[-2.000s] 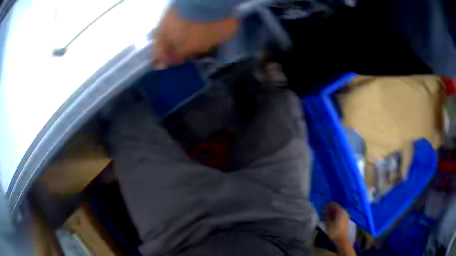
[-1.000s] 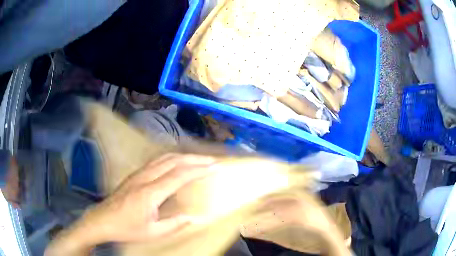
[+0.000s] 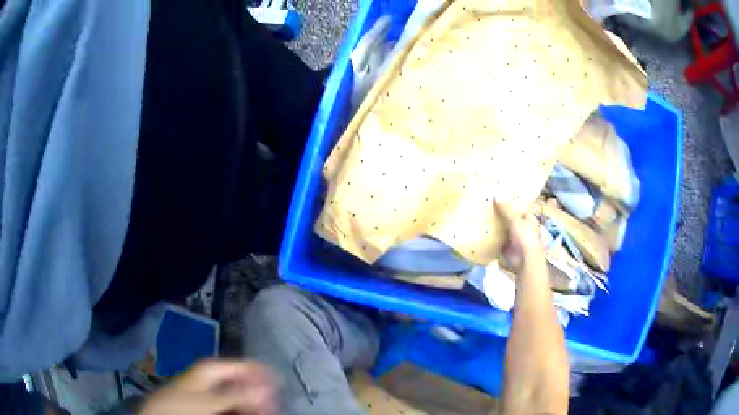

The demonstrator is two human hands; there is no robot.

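Observation:
A large sheet of perforated kraft paper [image 3: 454, 121] lies on top of the pile in the blue plastic bin [image 3: 478, 320]. My right hand [image 3: 519, 235] reaches in from the bottom and grips the paper's lower right edge, with the thumb on top and the other fingers hidden. Grey-blue cut fabric pieces [image 3: 425, 256] show under the paper's lower edge. Small cut parts [image 3: 574, 190] lie in the bin right of my hand. My left hand [image 3: 215, 391] is blurred at the bottom left; whether it holds anything cannot be told.
A person in dark clothing with a light blue cloth [image 3: 69, 162] is at the left. My grey trouser leg [image 3: 304, 344] is below the bin. A blue rectangle [image 3: 186, 340] is at lower left. A red stool [image 3: 713, 49] and a blue basket [image 3: 721, 235] stand at the right.
The brown paper that was in front of me between my hands is out of them. My right hand has moved up to the bin's paper, my left down and left. The view has shifted.

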